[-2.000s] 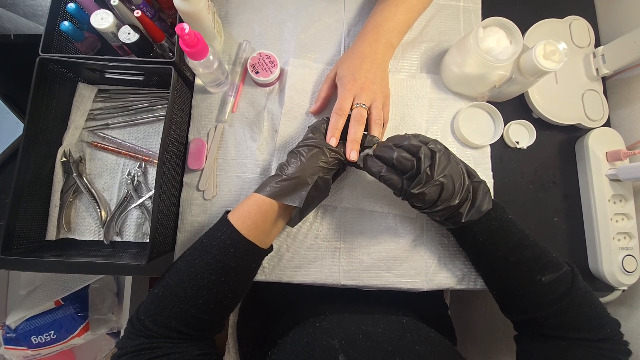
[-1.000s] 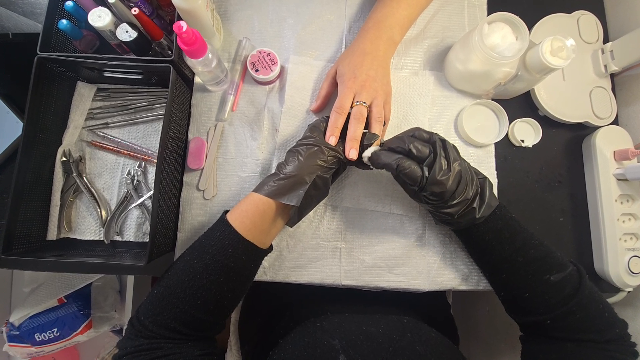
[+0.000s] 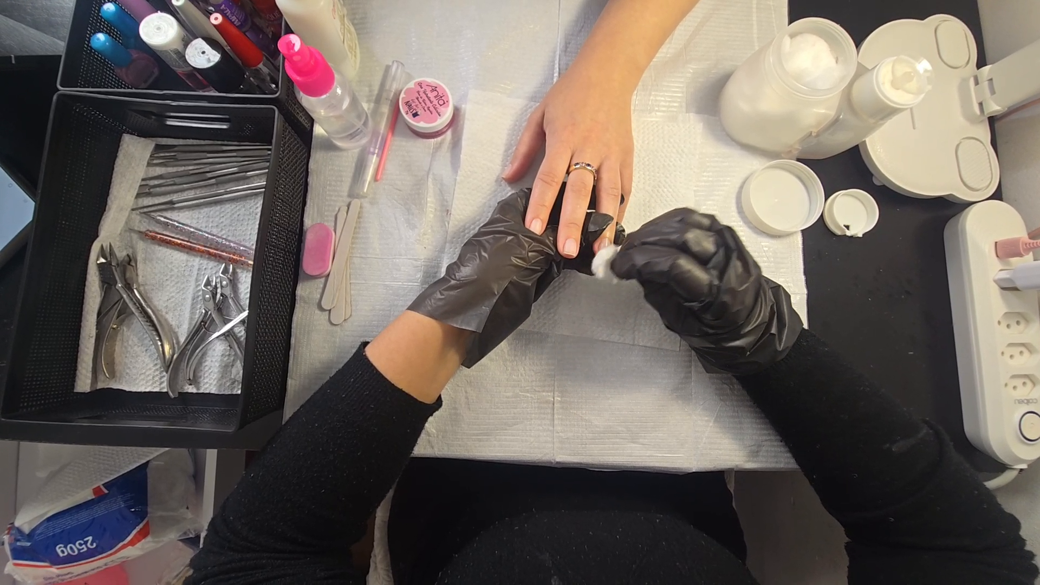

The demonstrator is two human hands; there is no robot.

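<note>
Another person's hand point(image 3: 585, 138), with a ring, reaches palm down from the top over white paper towels point(image 3: 666, 162). My left hand point(image 3: 520, 252), in a black disposable glove, is under its fingertips and holds one or more of them; its own fingertips are partly hidden. Pinched in my right hand point(image 3: 699, 280), also black-gloved, is a small white cotton piece point(image 3: 604, 262), slightly blurred, close beside a fingertip of the other person's hand. A pink-lidded jar point(image 3: 426, 106), a clear tube point(image 3: 380, 130) and wooden sticks point(image 3: 341, 264) lie to the left.
At left, a black basket point(image 3: 296, 236) holds metal nippers point(image 3: 134, 309) and several metal tools point(image 3: 203, 175). A pink-topped spray bottle point(image 3: 325, 93) stands beside it. On the right are a jar of cotton point(image 3: 780, 97), a white bottle point(image 3: 877, 97), two lids point(image 3: 782, 197) and a power strip point(image 3: 995, 333).
My right hand has moved a little to the right from the other person's fingertips, and the white cotton, hidden two seconds ago, now shows. My left hand has stayed in place.
</note>
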